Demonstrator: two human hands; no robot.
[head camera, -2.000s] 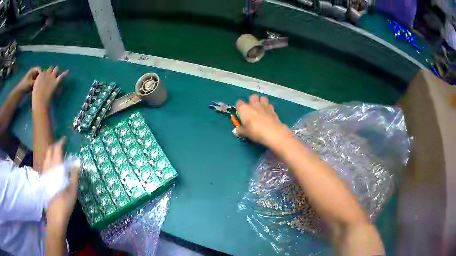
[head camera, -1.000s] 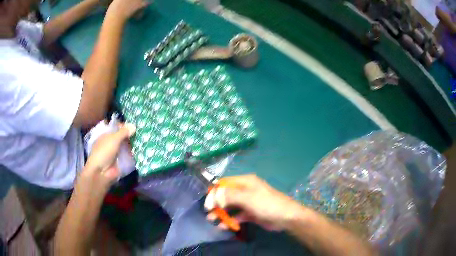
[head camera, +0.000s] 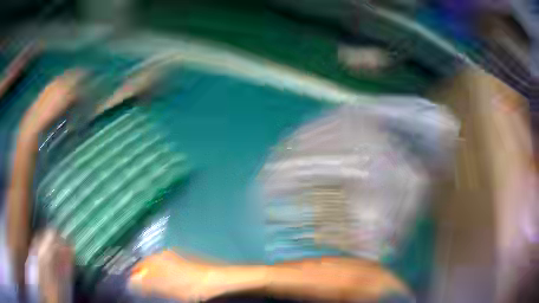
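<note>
The frame is strongly blurred. The green PCB panels (head camera: 112, 183) lie as a wide stack at the left. My right hand (head camera: 168, 275) is low, just below the stack's near right corner. It looks closed, with an orange patch of the cutters (head camera: 138, 274) at its fingers; their jaws cannot be made out. My left hand (head camera: 50, 257) is at the lower left, beside the stack's near left corner; its fingers and any white wad are too blurred to tell. The clear plastic bag (head camera: 378, 160) with small tan components (head camera: 331, 216) lies at the right.
Another person's hand and forearm (head camera: 50, 97) reach over the bench at the left, beyond the stack. A blurred tan object (head camera: 139, 83) lies behind the panels. A brown carton (head camera: 467, 219) stands at the right. The pale edge strip (head camera: 254, 68) crosses the back.
The view has swung right, so the panels sit further left and the bag nearer the middle. My right hand picked up the cutters earlier and is now lower and further left in view.
</note>
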